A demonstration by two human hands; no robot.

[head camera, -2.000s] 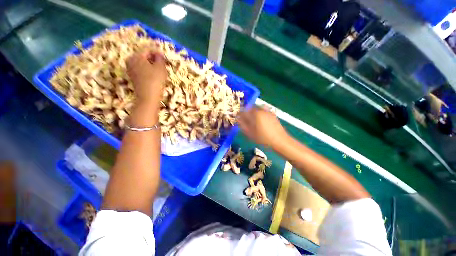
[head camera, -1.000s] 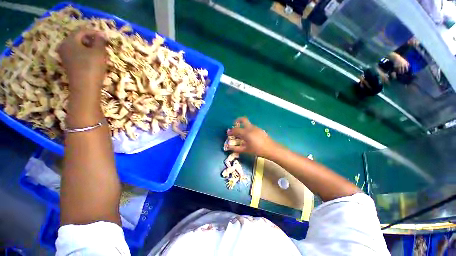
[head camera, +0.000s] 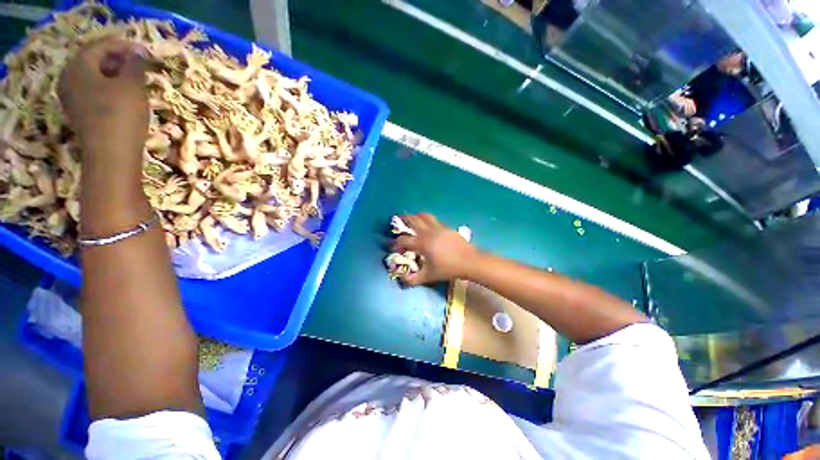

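Beige figure parts [head camera: 261,148] lie in a tangled heap in a large blue tray [head camera: 337,243] at the left, with a white liner [head camera: 229,256] showing under them. My left hand [head camera: 106,90] is over the far left of the heap, fingers curled; what it holds, if anything, is hidden. My right hand [head camera: 436,250] is on the green bench right of the tray, fingers closed around a few figure parts [head camera: 402,262] that show at its fingertips.
A tan work board [head camera: 493,332] with pale yellow side strips lies by the bench's near edge. Tiny yellow-green rings [head camera: 578,225] lie further right. A metal post [head camera: 271,27] stands behind the tray. Lower blue trays [head camera: 247,404] sit below. Another person's hand [head camera: 685,105] shows upper right.
The view has shifted, so the tray sits further left. My right hand has moved from the tray's edge to the bench and gathered the loose parts there. My left hand remains over the heap.
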